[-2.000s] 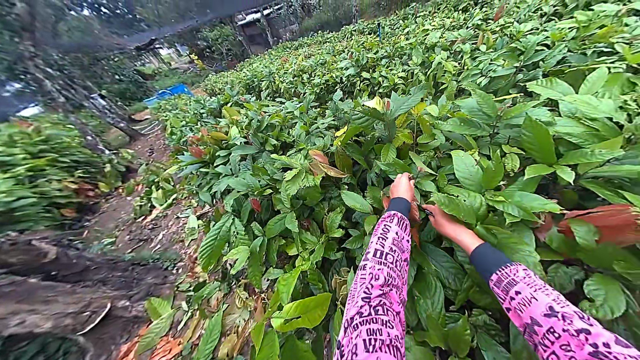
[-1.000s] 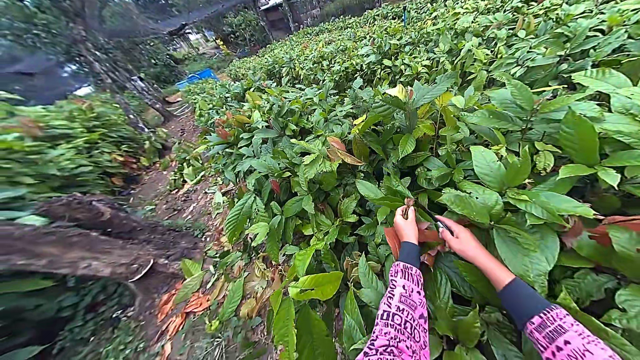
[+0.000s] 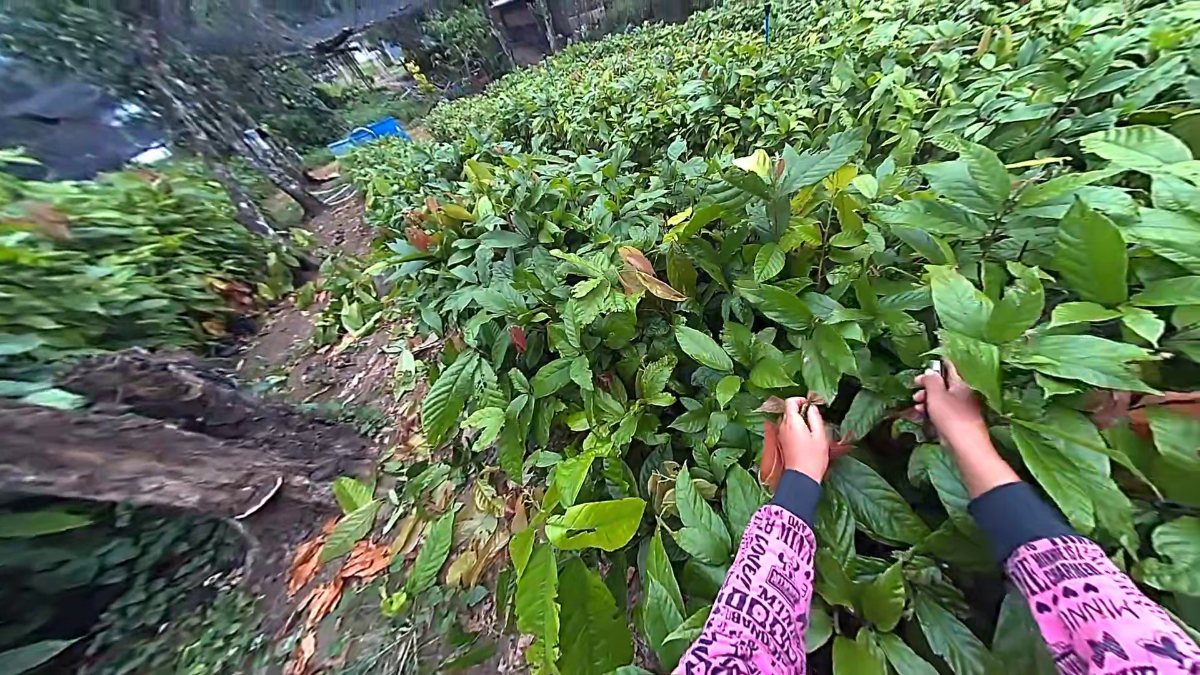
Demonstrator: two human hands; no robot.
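Note:
My left hand (image 3: 804, 439) is closed around a reddish-brown leaf cluster (image 3: 771, 454) among green broad-leaved seedlings (image 3: 698, 347). To its right, my right hand (image 3: 949, 405) grips a small tool (image 3: 935, 367); only its light metallic end shows, and its kind cannot be told. A gap with dark foliage lies between the hands. Both arms wear pink printed sleeves with dark cuffs. Leaves partly cover the right hand's surroundings, and the stems below are hidden.
A dirt path (image 3: 281, 342) runs along the left of the plants. Beside it lies a weathered log (image 3: 141, 459), with dry orange leaves (image 3: 323, 581) near its end. Farther off are a blue container (image 3: 368, 134), tree trunks (image 3: 225, 141) and dark netting (image 3: 309, 23).
My right hand has moved away from my left hand, to the right and upward, with the tool. My left hand stays at the brown leaves.

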